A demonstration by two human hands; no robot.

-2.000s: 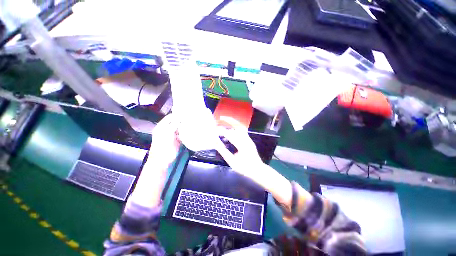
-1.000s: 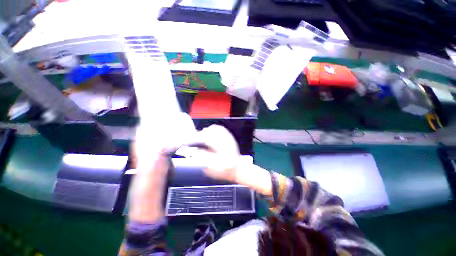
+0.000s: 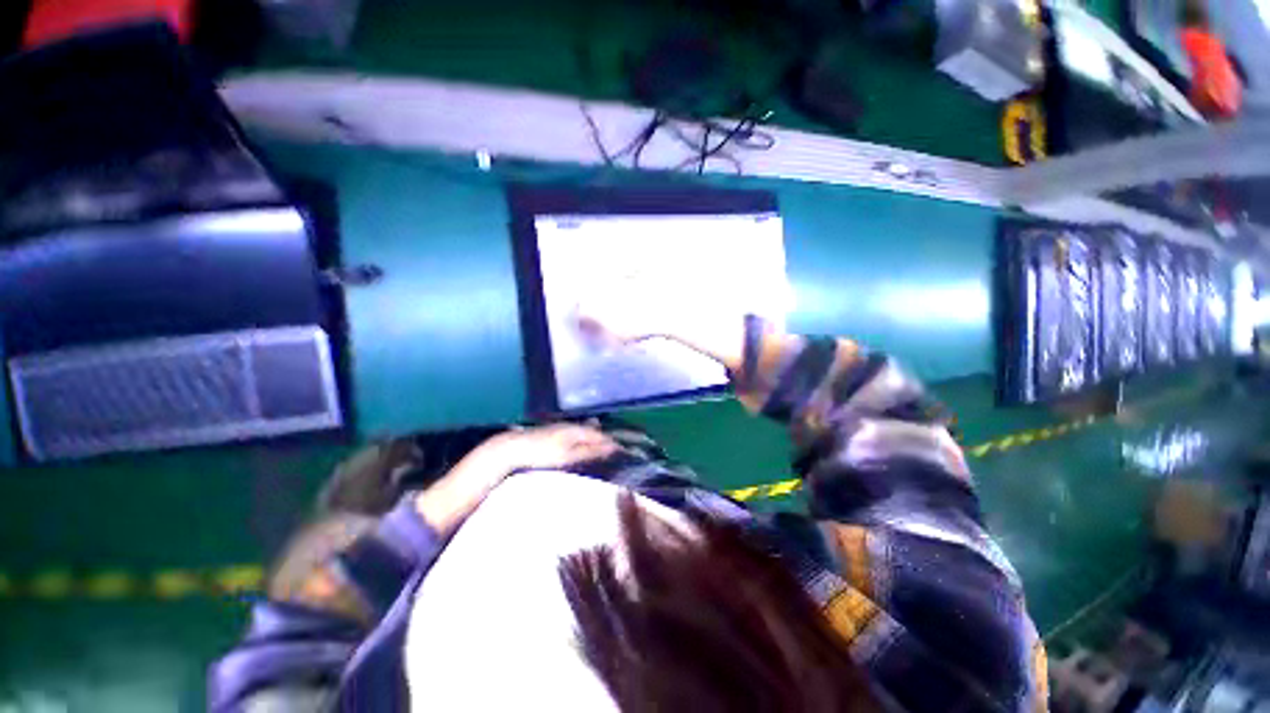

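A glaring white panel (image 3: 683, 265) with a dark edge lies on the green mat in front of me. My right hand (image 3: 634, 341) reaches over its lower half. Glare washes the fingers out, and I cannot tell whether they touch or grip the panel. My left hand (image 3: 536, 451) is blurred, close to my body below the panel's near edge. Its fingers are unclear. An open laptop (image 3: 167, 286) stands at the left, cut off by the picture's edge, with its dark screen up and keyboard towards me. A small dark stick (image 3: 358, 275) juts from its right side.
Several open bases (image 3: 1114, 314) stand in a row at the right on the bench. A pale rail (image 3: 446, 117) runs behind the mat, with tangled black cables (image 3: 676, 139) on it. An orange-red object (image 3: 105, 20) is at the top left. A yellow-black striped line (image 3: 766, 490) marks the floor.
The view has turned right. Both hands have left the white paper strip and the keyboard laptop. My right hand is now over the white panel, and my left hand is near my body.
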